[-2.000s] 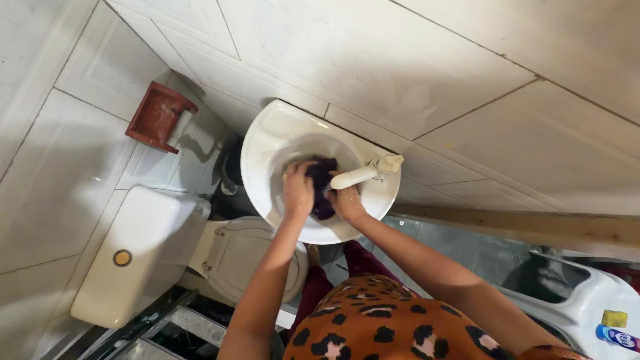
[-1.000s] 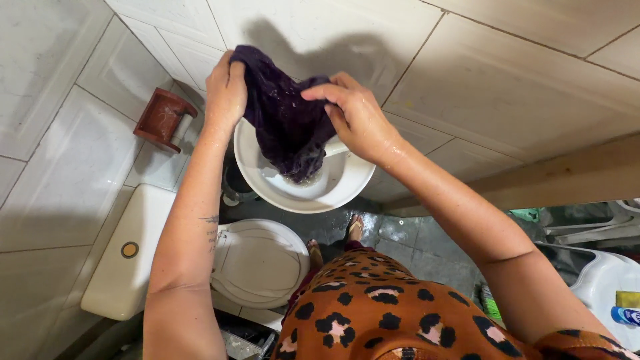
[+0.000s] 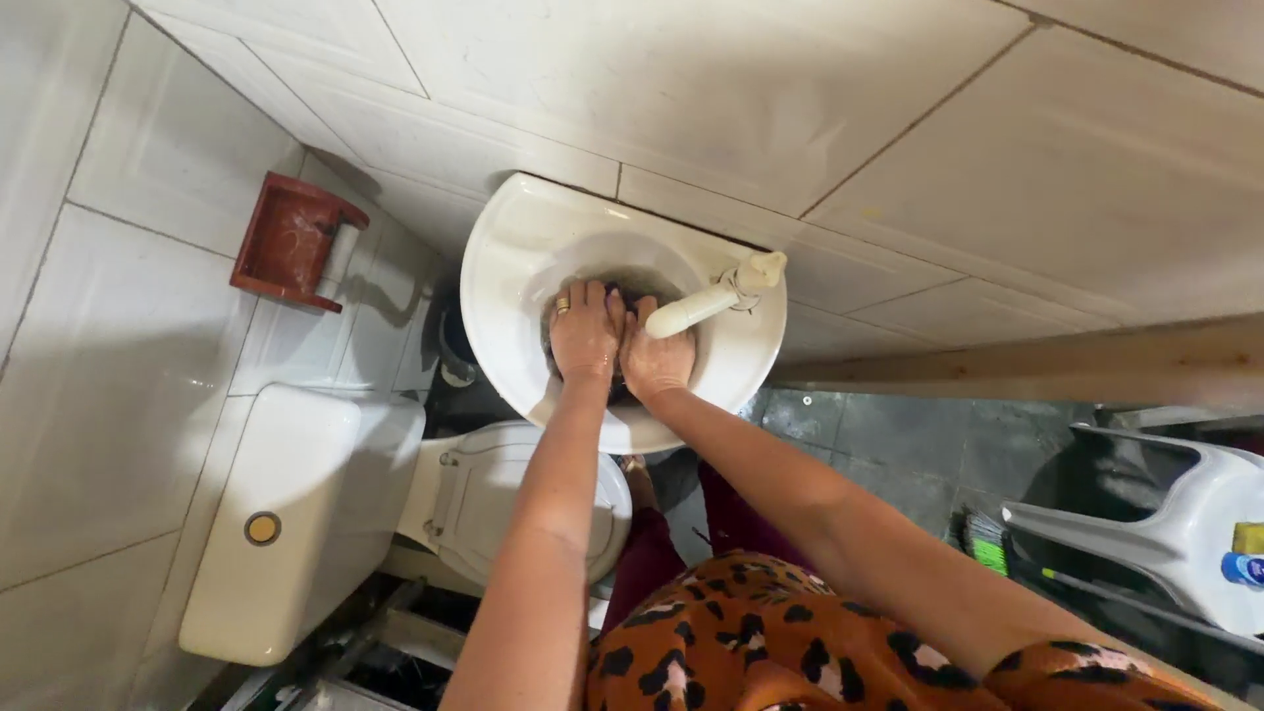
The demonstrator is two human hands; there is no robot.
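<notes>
A white washbasin (image 3: 513,267) is fixed against the tiled wall, with dark water in its bowl. My left hand (image 3: 585,331), a ring on one finger, presses down in the bowl on a dark purple cloth (image 3: 620,387). Beside it my right hand (image 3: 657,351) rests on the same cloth, partly under the spout of a cream plastic tap (image 3: 711,299). Most of the cloth is hidden by my hands and the water. Whether the fingers grip it cannot be made out.
Left of the basin are a toilet with its lid down (image 3: 494,504), its cistern (image 3: 286,533) and a red-brown paper holder (image 3: 291,242) on the wall. At the right stand a white plastic stool (image 3: 1185,533) and a green-bristled brush (image 3: 985,541). A ledge (image 3: 987,365) runs along the wall.
One second ago both hands held the dark purple cloth up above the basin, spread between them. Now hands and cloth are down in the bowl. Two seconds ago they were also in the bowl.
</notes>
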